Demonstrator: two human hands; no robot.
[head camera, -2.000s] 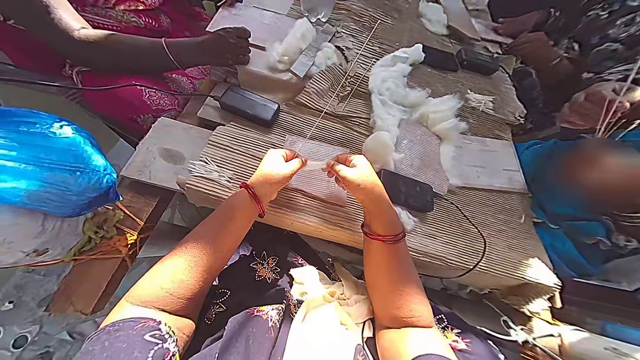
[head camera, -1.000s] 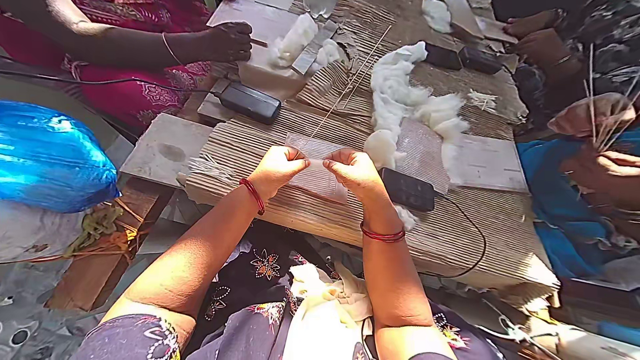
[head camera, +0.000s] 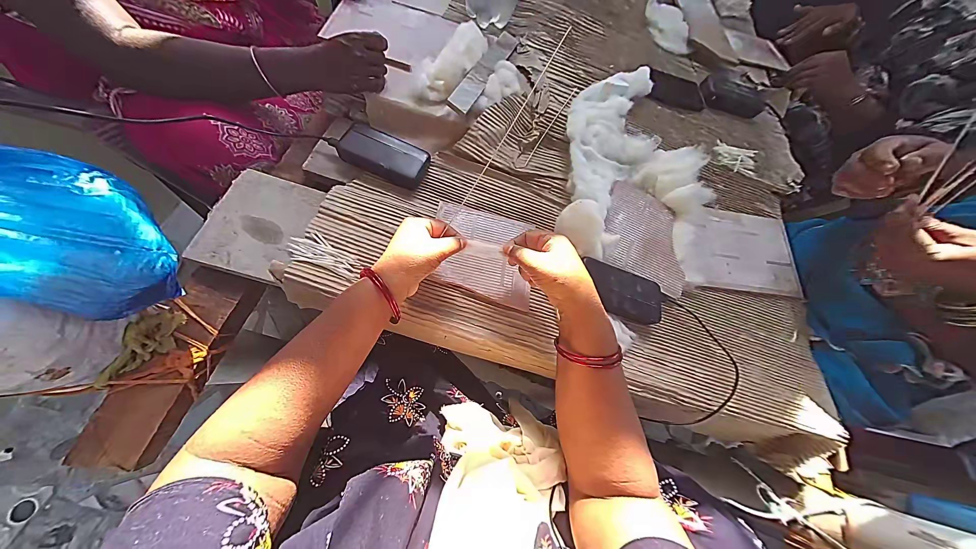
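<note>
My left hand (head camera: 421, 250) and my right hand (head camera: 550, 263) pinch the two ends of a thin tuft of white cotton fiber (head camera: 484, 248), which is stretched between them. Under it lies a translucent ribbed plastic sheet (head camera: 492, 286) on the corrugated cardboard (head camera: 412, 316). A thin stick (head camera: 518, 118) slants away behind the sheet. Fluffy white cotton (head camera: 602, 145) lies beyond my right hand, beside a second ribbed sheet (head camera: 644, 236). Left of my left hand is a bunch of short white wicks (head camera: 324, 253).
A black box with a cable (head camera: 625, 291) touches the area by my right wrist; another black box (head camera: 383, 155) lies at the back left. A blue plastic bag (head camera: 80, 229) bulges at far left. One person's hand (head camera: 354, 62) is at the upper left, another person's hands (head camera: 934, 236) at the right.
Both my hands stay over the ribbed sheet, with small shifts of the fingers on the cotton. At the right, a co-worker's hands with thin sticks have come further into view.
</note>
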